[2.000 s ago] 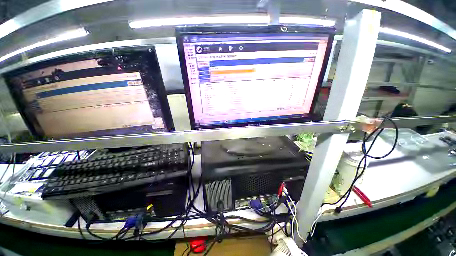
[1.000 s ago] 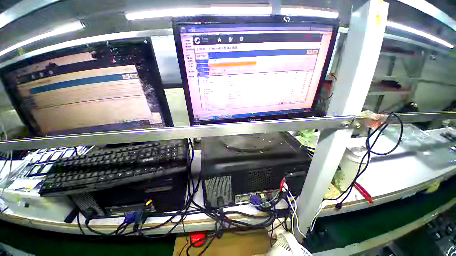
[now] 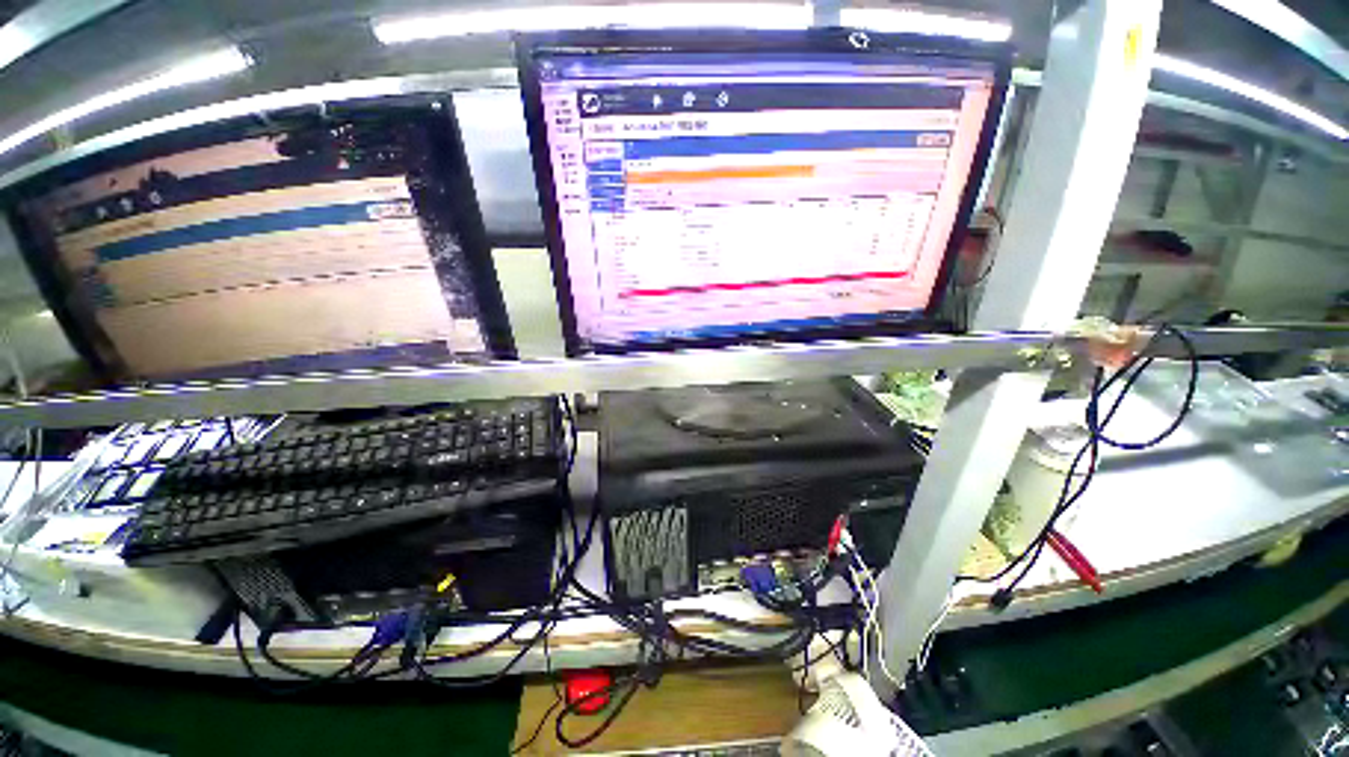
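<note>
The test monitor (image 3: 769, 207) stands lit just right of the middle. Its pinkish white screen has a blue bar, an orange bar and a red row near the bottom. The second monitor (image 3: 281, 259) on the left is dimmer, beige with a blue band. A black keyboard (image 3: 355, 470) lies on the left computer case. A black desktop computer (image 3: 755, 496) sits on the white shelf under the test monitor. Neither my left hand nor my right hand is in the picture.
A white metal post (image 3: 1021, 266) and a crossbar stand in front of the shelf. Tangled cables hang at its edge. A red round button (image 3: 587, 689) is on the wooden board (image 3: 710, 707), beside a white desk fan (image 3: 854, 725). A red pen-like item (image 3: 1074, 562) lies right.
The view has tilted slightly down, so more of the wooden board and fan shows. On the test monitor the orange bar is longer and a red row has appeared.
</note>
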